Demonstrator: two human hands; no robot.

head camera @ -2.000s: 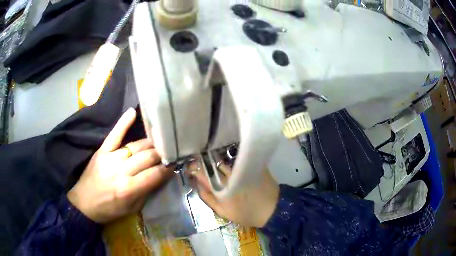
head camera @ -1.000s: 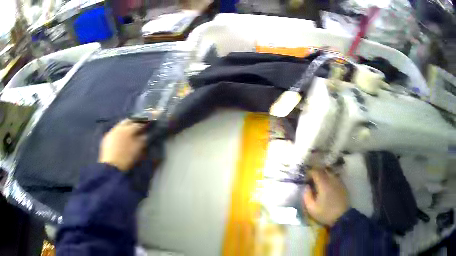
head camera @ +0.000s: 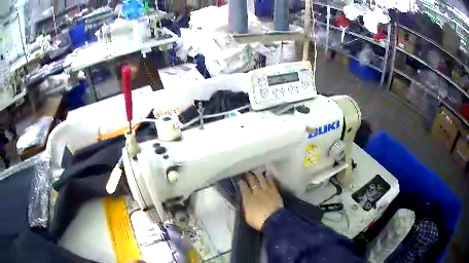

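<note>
The white sewing machine with blue lettering stands across the view. My right hand, with a ring on a finger, is under the machine arm, right of the needle area. It holds a dark cloth strip that runs down toward me; the fingertips are partly hidden. More dark pieces lie beside it under the arm. Only a small skin-coloured patch shows at the bottom edge, perhaps my left hand; its grip cannot be seen. Dark cloth lies left of the machine head.
A control panel sits on top of the machine. Yellow tape crosses the table. A bobbin winder plate and puffy cloth covers are at right, by a blue bin. Plastic-wrapped dark cloth lies at left. Shelves stand behind.
The view has swung up and right. My right hand has moved from the needle area to the dark pieces under the arm. My left hand has left the dark cloth at left.
</note>
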